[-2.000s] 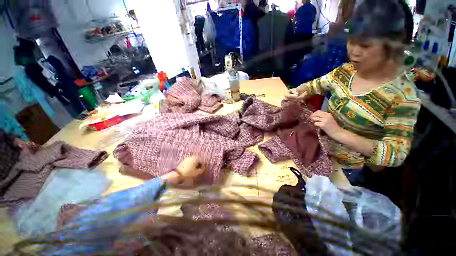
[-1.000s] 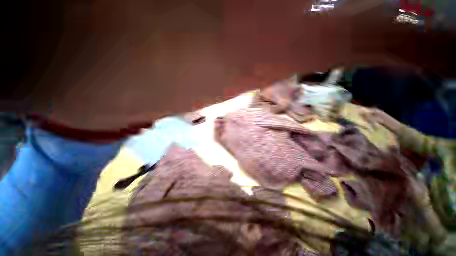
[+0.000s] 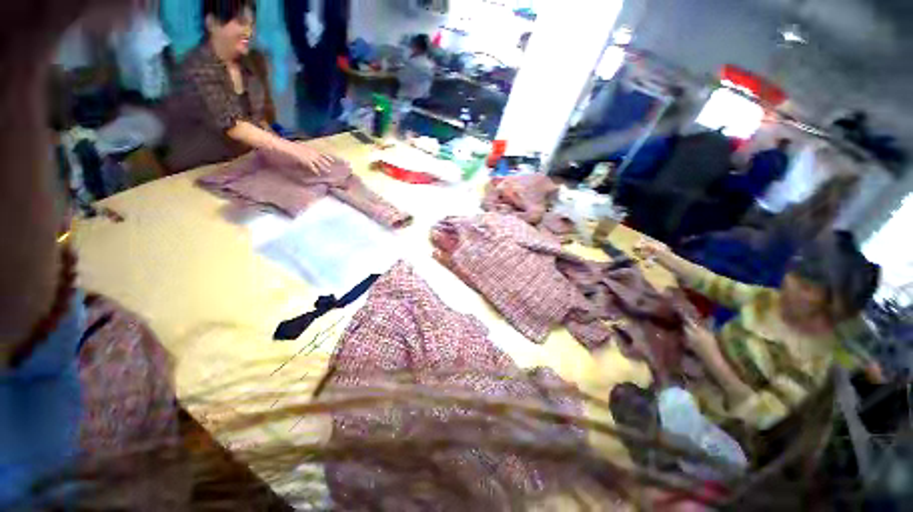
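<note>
A pink-mauve tweed jacket (image 3: 425, 350) lies spread nearest me, its lower part crossed by blurred dark strands. A black fabric strip (image 3: 322, 308) lies beside its upper left edge. More tweed cloth (image 3: 125, 390) is at the lower left. A large, dark, blurred brown shape fills the left edge close to the lens, with a beaded band and blue cloth below. It seems to be my left hand (image 3: 28, 180) and wrist, but its fingers are not visible. My right hand is not in view.
Across the pale table (image 3: 190, 270), one person rests a hand on a tweed garment (image 3: 285, 180). Clear plastic bags (image 3: 325, 245) lie mid-table. Another jacket (image 3: 511, 270) lies beyond. A person at right handles brown-lined tweed (image 3: 656, 325) near dark and white plastic bags (image 3: 691, 425).
The view has swung left, bringing the person at the far left into sight. The brown shape that covered the top a second ago is now only at the left edge.
</note>
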